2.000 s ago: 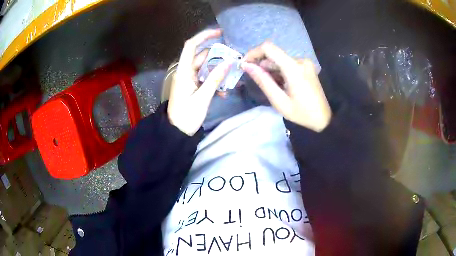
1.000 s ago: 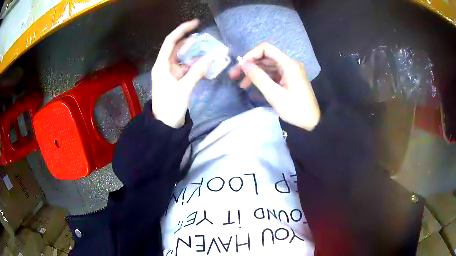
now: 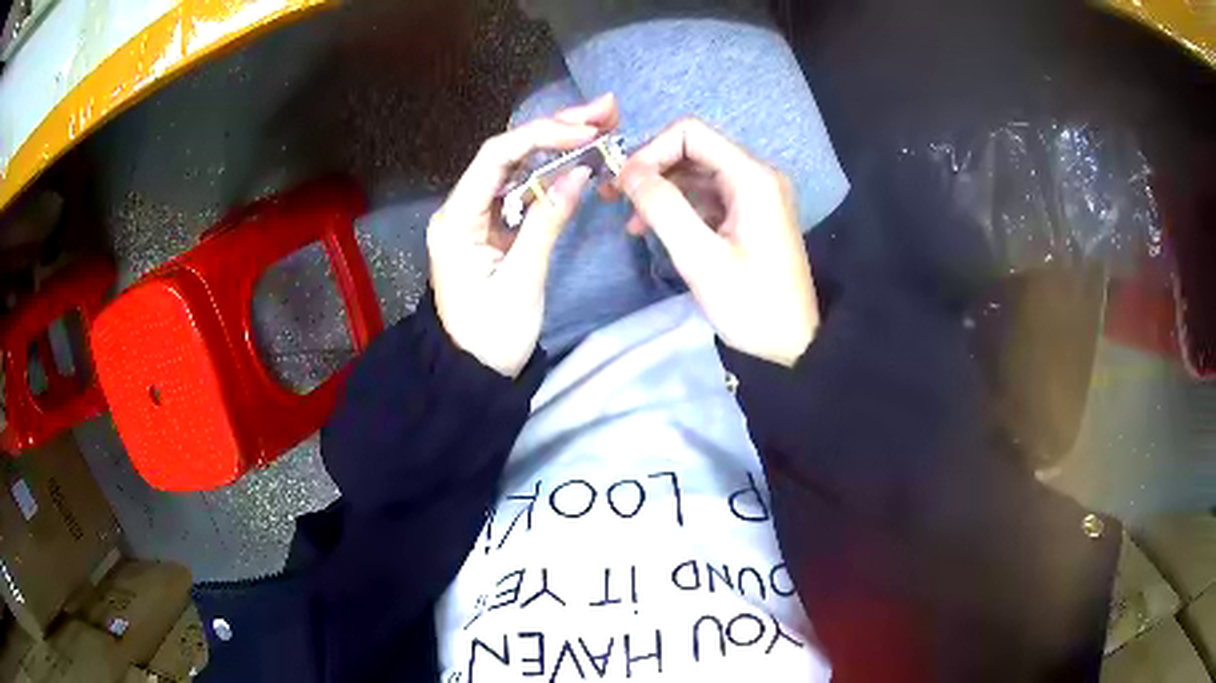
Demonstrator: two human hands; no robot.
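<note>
A silvery-white metal plate (image 3: 558, 166) is held edge-on above the lap, looking like a thin slanted bar. Short pale or brassy pins stand out from it, one near each end. My left hand (image 3: 500, 247) grips the plate between thumb and fingers at its left and middle. My right hand (image 3: 714, 227) has its thumb and forefinger at the pin (image 3: 612, 158) at the plate's right end. Whether the fingertips pinch the pin or another small piece there is too small to tell.
A red plastic stool (image 3: 174, 380) stands on the speckled floor at left, another red stool (image 3: 47, 350) behind it. The yellow-taped table edge (image 3: 147, 67) curves across the upper left. Cardboard boxes (image 3: 80, 547) lie at lower left. A clear plastic bag (image 3: 1067, 187) hangs at right.
The plate has turned from face-on to edge-on. My right fingertips, apart from the plate one second ago, are now at its right end. My left hand has moved slightly right.
</note>
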